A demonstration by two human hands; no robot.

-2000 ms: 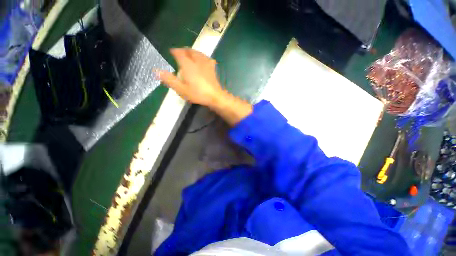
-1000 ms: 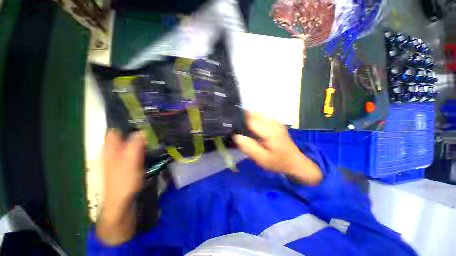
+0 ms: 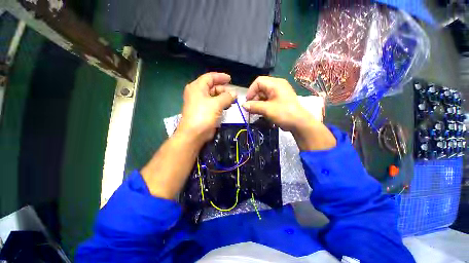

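The large black housing lies in front of me at the table edge, on silvery bubble wrap. Yellow-green earth wire loops across it. A blue lead wire and a dark or brownish one rise from the housing to my fingertips. My left hand pinches the blue wire's upper end between thumb and finger. My right hand is close beside it, fingertips pinched at the other wire's end. The very tips of the wires are too small to tell. A white sheet shows behind the hands.
Bagged red-brown wires and blue wires lie at the upper right. The soldering gun lies right, beside a blue crate and rows of black-and-silver parts. Grey sheets lie at the back; a metal frame stands left.
The housing, earlier at the far left and then carried blurred between both hands, now lies in front of me. My hands have let go of its sides and moved up to the wire ends.
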